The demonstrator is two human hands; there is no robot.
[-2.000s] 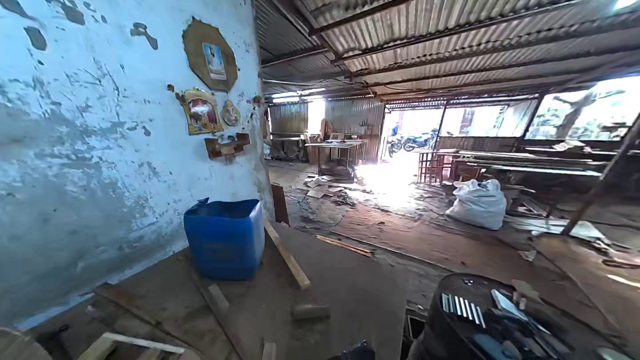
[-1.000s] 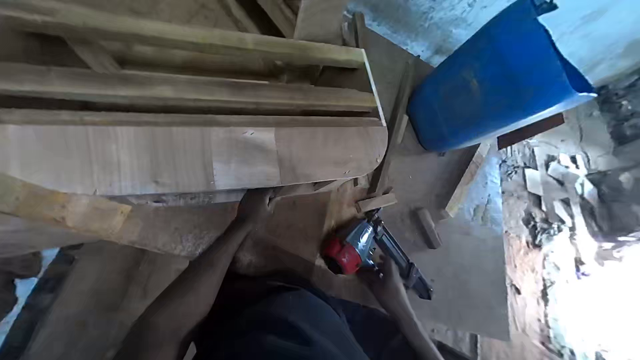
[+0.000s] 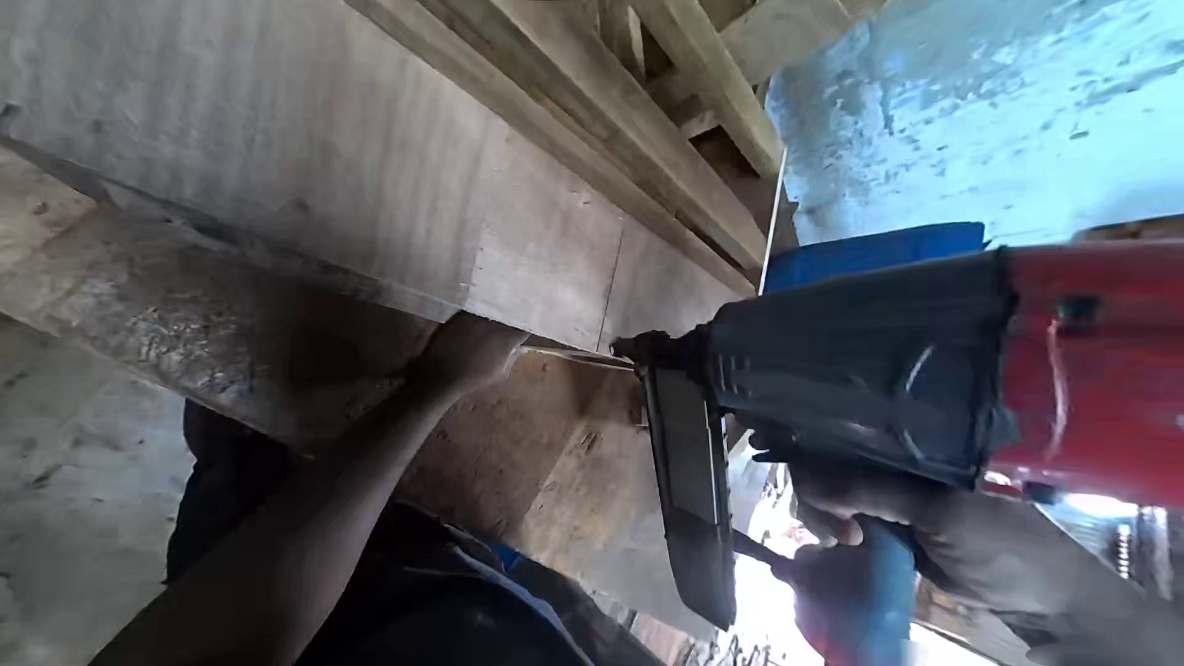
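My right hand (image 3: 869,527) is closed around the handle of a pneumatic nail gun (image 3: 851,361) with a dark body and a red cap. The gun's nose meets the lower edge of a plywood-faced panel (image 3: 546,250), close to a seam in the facing, and its long magazine points down. My left hand (image 3: 476,347) reaches under that same edge, left of the nose; its fingers are hidden beneath the panel, so its grip does not show.
Wooden frame pieces (image 3: 638,120) lie along the panel's far side. Behind the nail gun are a blue plastic container (image 3: 869,245) and a worn, pale blue wall (image 3: 980,120). A wooden work surface (image 3: 592,481) extends below the panel.
The nail gun, low beside the panel one second ago, has been raised to the panel's edge in my right hand. My left hand remains at that edge. The view has turned strongly.
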